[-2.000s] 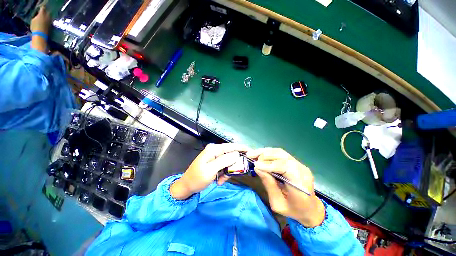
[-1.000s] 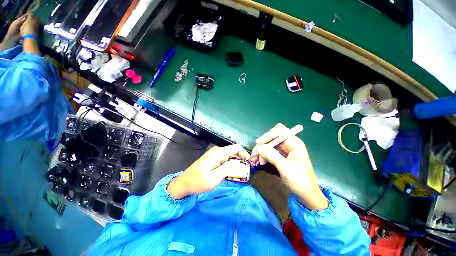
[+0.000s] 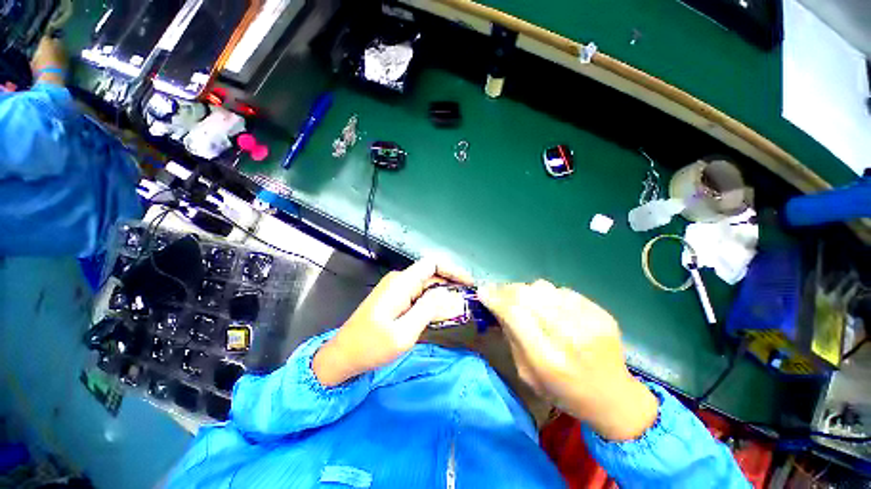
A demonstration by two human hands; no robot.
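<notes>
My left hand (image 3: 384, 325) holds a small squarish watch housing (image 3: 453, 308) in its fingertips, over my lap near the bench's front edge. The housing has a dark rim and a light inside; fingers cover part of it. My right hand (image 3: 554, 349) is at the housing's right edge, back of the hand up, fingertips together. The thin tool seen earlier in it is mostly hidden now, so I cannot tell what it grips. A second small dark case (image 3: 558, 161) with a white and red edge lies alone on the green mat.
A blister tray (image 3: 181, 320) of black units is left of my lap. A red tray (image 3: 570, 449) is at my right knee. Tape roll (image 3: 711, 191), clear bottle (image 3: 655, 215), yellow ring (image 3: 668, 263) and white stick (image 3: 702, 294) lie right. A blue pen (image 3: 308, 131) lies left. Another worker's sleeve (image 3: 57, 177) shows far left.
My right hand has turned from a pen-like hold to back up, fingertips still at the housing; the pale tool end no longer shows. My left hand still holds the housing.
</notes>
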